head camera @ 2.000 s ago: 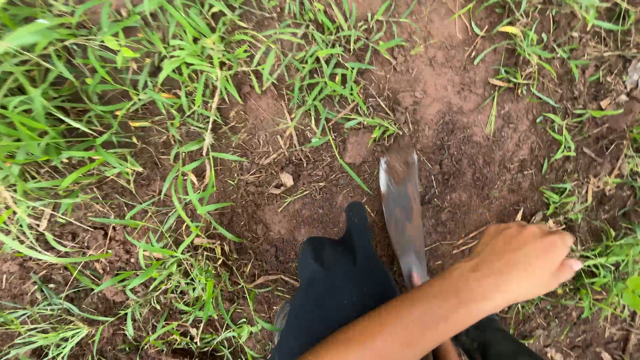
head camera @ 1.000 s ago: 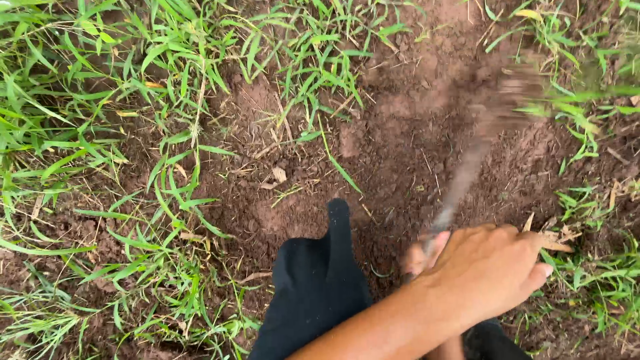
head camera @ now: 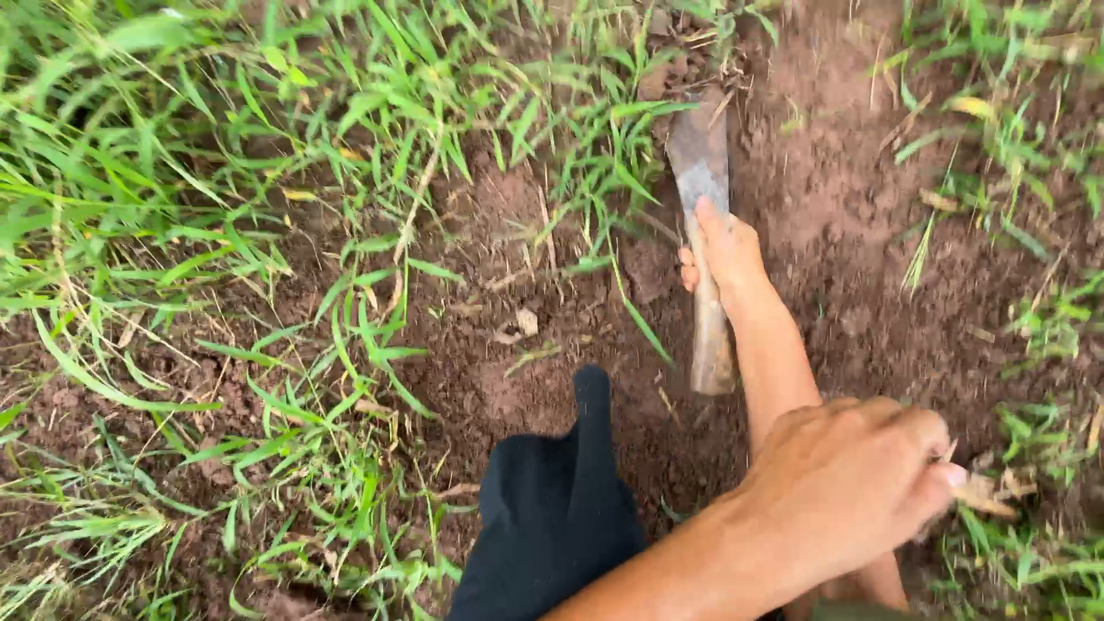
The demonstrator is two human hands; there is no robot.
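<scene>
My right hand is closed round the handle of a flat-bladed metal hand tool, with a thumb near the base of the blade. The blade points up the view and its soiled tip meets soil and dry bits beside the grass. The pale butt of the handle sticks out behind that hand. My left hand crosses over the right forearm from the lower left. Its fingers are curled, with dry plant bits close to the thumb; its palm is hidden, and no held thing shows clearly.
Green grass grows thickly over the left side. Reddish-brown soil runs up the middle and right, with tufts along the right edge. A black fabric-covered shape with a narrow tip, possibly a foot, lies at the bottom centre.
The tool was blurred and slanted to the upper right a second ago. Now my right hand has moved forward, and the blade points up the view at the grass edge.
</scene>
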